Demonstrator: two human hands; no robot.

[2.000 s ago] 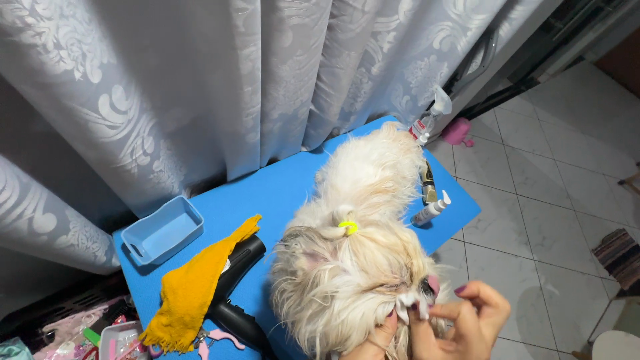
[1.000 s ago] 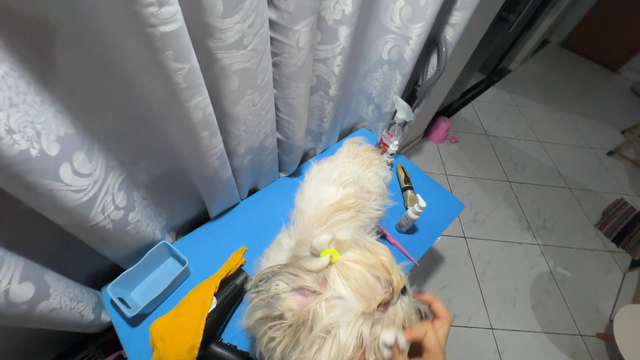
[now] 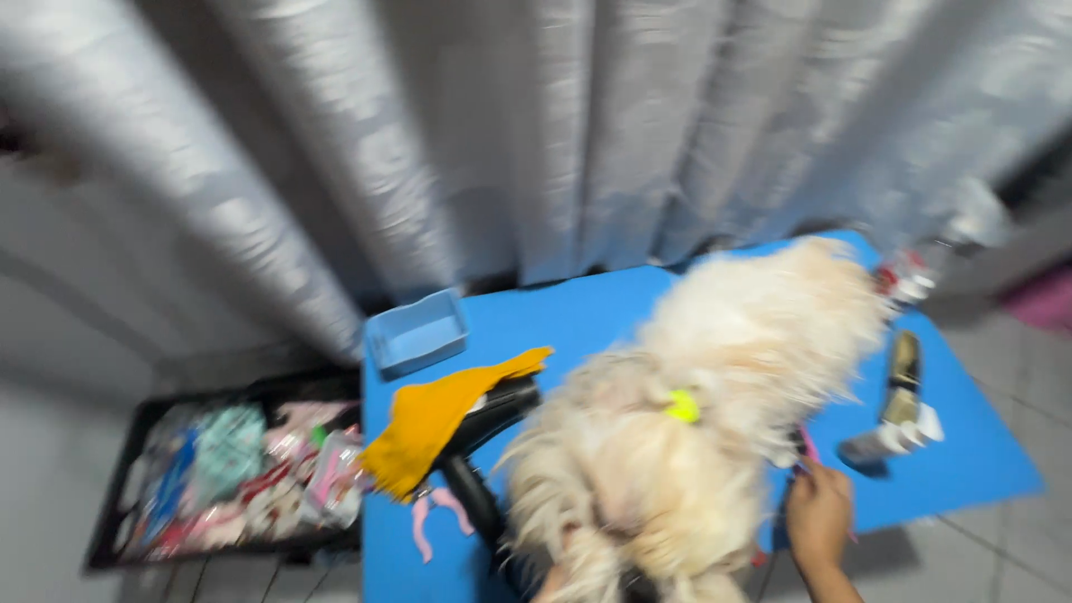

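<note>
A long-haired cream and white dog (image 3: 653,469) with a yellow hair tie (image 3: 682,406) is on the blue tabletop (image 3: 578,310). At the dog's right side, my right hand (image 3: 819,511) has its fingers on a thin pink tool (image 3: 809,444), partly hidden by the hand. My left hand (image 3: 553,582) is at the bottom edge under the muzzle hair, mostly hidden. A black hair dryer (image 3: 469,469) lies left of the dog, partly under a mustard cloth (image 3: 435,419), with pink-handled nail clippers (image 3: 440,511) beside it.
A blue plastic basket (image 3: 419,335) stands at the back left. On the right are a gold hair clipper (image 3: 904,377), a small white-capped bottle (image 3: 879,444) and a spray bottle (image 3: 913,272). A black crate (image 3: 126,469) of packaged items stands left. A patterned curtain (image 3: 544,151) hangs behind.
My right hand has moved from the dog's muzzle to the pink tool beside its body. The view has swung left, bringing the crate fully into sight.
</note>
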